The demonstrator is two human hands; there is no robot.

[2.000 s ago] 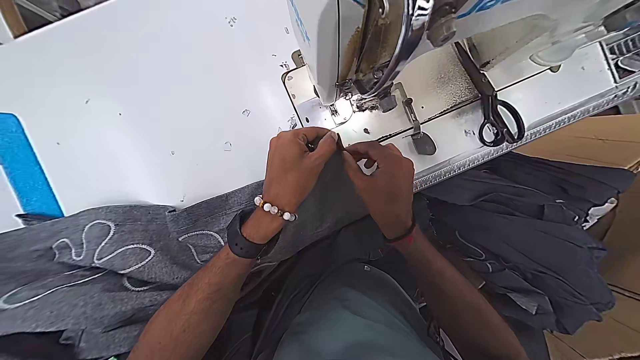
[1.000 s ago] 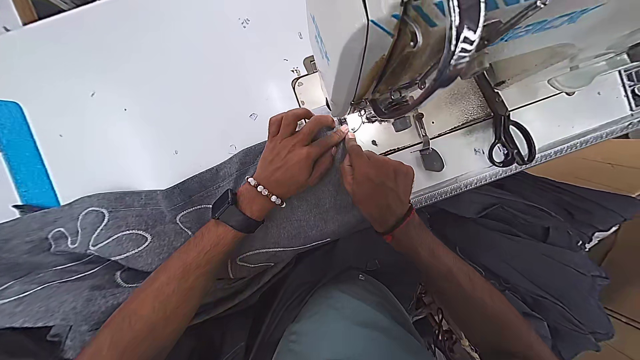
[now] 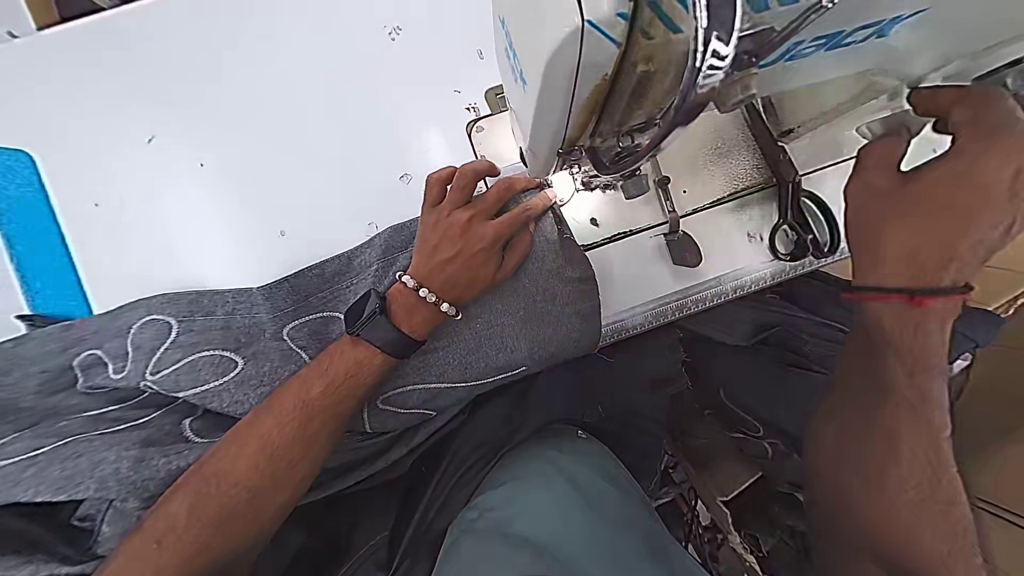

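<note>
My left hand [image 3: 480, 232] lies on grey fabric with white embroidered outlines [image 3: 512, 328], its thumb and forefinger at the fabric's top corner beside the needle area of a Jack sewing machine [image 3: 552, 72]. The fingertips press the fabric close to the presser foot. My right hand [image 3: 936, 184] is raised over the right part of the machine bed, near a pale, rounded object [image 3: 888, 124]; its thumb and fingers are curved apart, and whether it touches that object cannot be told. Black-handled scissors [image 3: 800, 224] lie on the bed between the hands.
A measuring scale [image 3: 680, 316] runs along the table's front edge. More dark fabric [image 3: 752, 360] hangs below at the right, next to cardboard [image 3: 1000, 400]. A blue strip [image 3: 40, 232] is at the far left of the white table [image 3: 240, 160]. Thread scraps dot the tabletop.
My right hand has left the fabric by the needle and moved right, past the scissors. My left hand stays at the fabric's corner by the needle.
</note>
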